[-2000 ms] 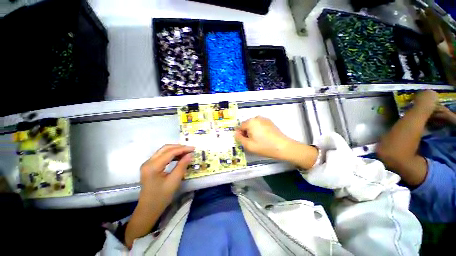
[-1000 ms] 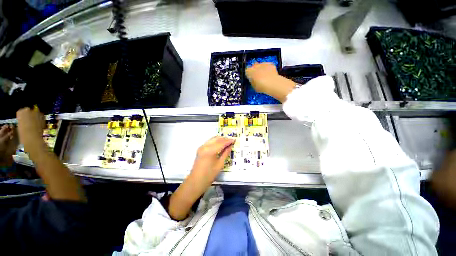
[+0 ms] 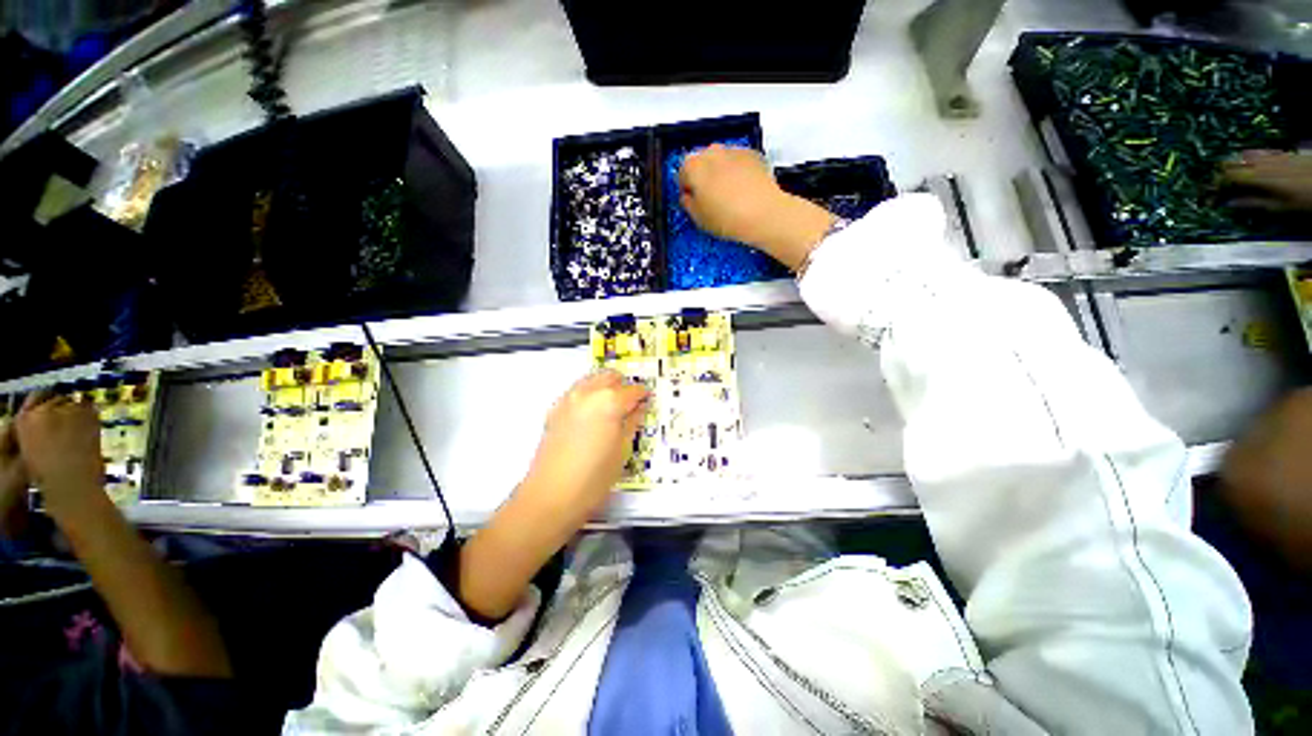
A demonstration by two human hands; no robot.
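Note:
A cream-yellow circuit board panel (image 3: 698, 403) lies in the railed track in front of me, with yellow and black parts along its far edge. My left hand (image 3: 593, 417) is over the panel's left part, fingertips bunched; whether it holds a small part cannot be told. My right hand (image 3: 734, 199) is in the bin of blue components (image 3: 705, 262), its fingers bent down at the heap; what they hold is hidden. Silver-and-dark components (image 3: 607, 223) fill the bin to the left. A smaller bin of dark components (image 3: 849, 184) is partly behind my right wrist.
Another panel (image 3: 320, 424) lies to the left in the track, beside a thin black cord (image 3: 410, 424). Deep black bins (image 3: 432, 216) stand behind the rail. Another person's hands (image 3: 58, 453) are at far left. Another hand (image 3: 1273, 177) is at the green components (image 3: 1151, 137) on the right.
Since two seconds ago my right hand has gone from the panel to the blue bin, where it was one second ago too. A hand now shows at the green components. The view has shifted.

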